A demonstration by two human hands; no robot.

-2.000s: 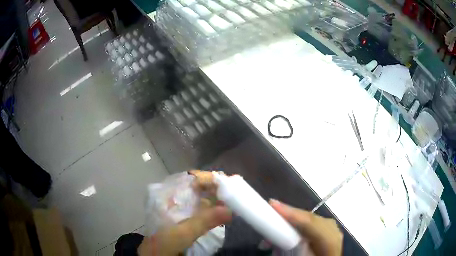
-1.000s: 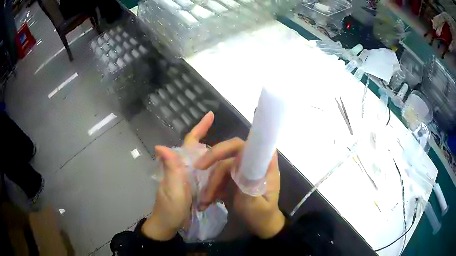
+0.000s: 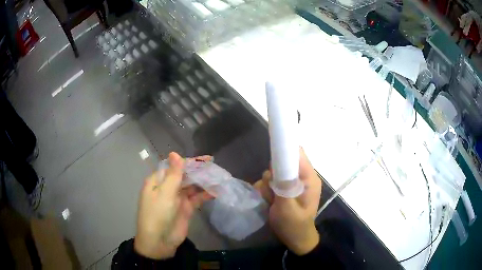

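My right hand [image 3: 296, 216] holds a white-filled syringe barrel [image 3: 284, 137] upright near the bench edge. Its clear flanged end is at my fingers and its other end points up. My left hand [image 3: 168, 211] holds a crinkled clear plastic film or bag [image 3: 232, 203], which hangs toward my right hand. The film is slightly blurred. The barrel partly covers a black loop [image 3: 298, 116] on the white sheet.
The white sheet [image 3: 327, 137] covers the bench to the right. Tweezers [image 3: 368, 115], a dark cable [image 3: 428, 205] and a clear hose [image 3: 351, 179] lie there. Blister trays [image 3: 211, 26] are stacked at the back, others lower left. A person's legs [image 3: 18, 142] show at far left.
The barrel went from lying slanted between both hands to upright in my right hand. My left hand has moved left from it, and the film now stretches out between the hands.
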